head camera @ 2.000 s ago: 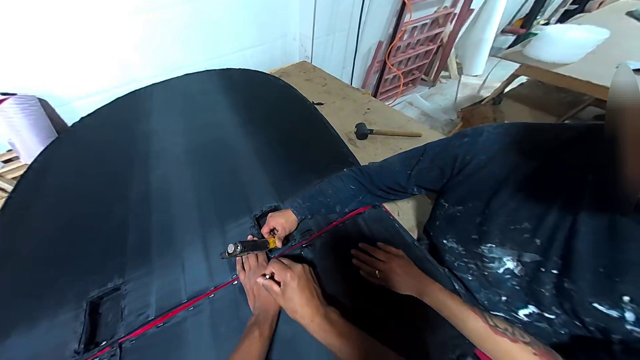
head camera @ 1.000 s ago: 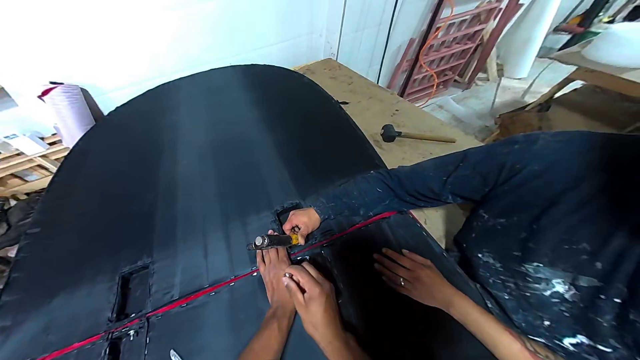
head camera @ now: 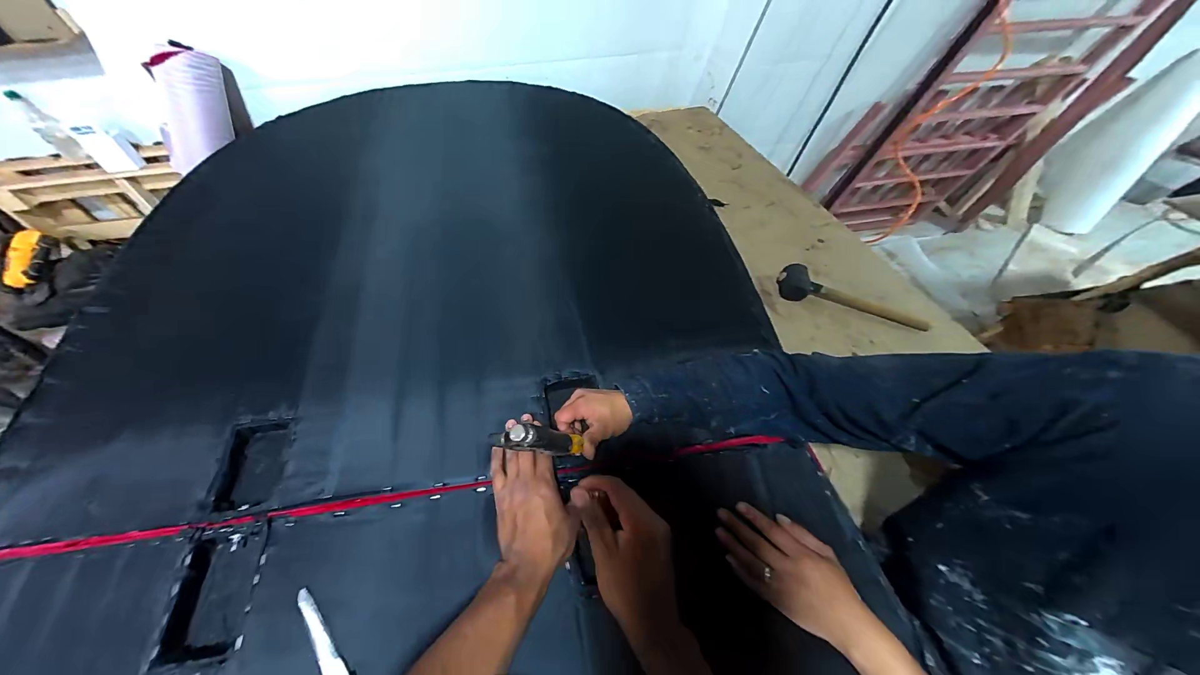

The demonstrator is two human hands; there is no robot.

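A large panel covered in black fabric (head camera: 431,244) has a rounded far end, with a red strip (head camera: 375,502) across it and staples along the strip. My left hand (head camera: 530,511) lies flat on the fabric by the strip, fingers forward. Close beside it on the right is my right hand (head camera: 623,539), its fingers curled; whether something small is between them cannot be told. A co-worker's hand (head camera: 595,417) holds a hammer (head camera: 534,437), its head over my left fingertips. The co-worker's other hand (head camera: 787,572), with a ring, rests on the panel.
Rectangular recesses (head camera: 251,464) are cut in the panel. A metal blade-like tool (head camera: 322,630) lies near the front. On the wooden table (head camera: 750,225) at right rests a rubber mallet (head camera: 848,296). The co-worker's dark sleeve (head camera: 712,398) reaches in from the right. Red metal racks (head camera: 994,122) stand beyond.
The view has swung to the right and down. My hands remain beside the red strip, and the co-worker's hammer stays close to my left fingers.
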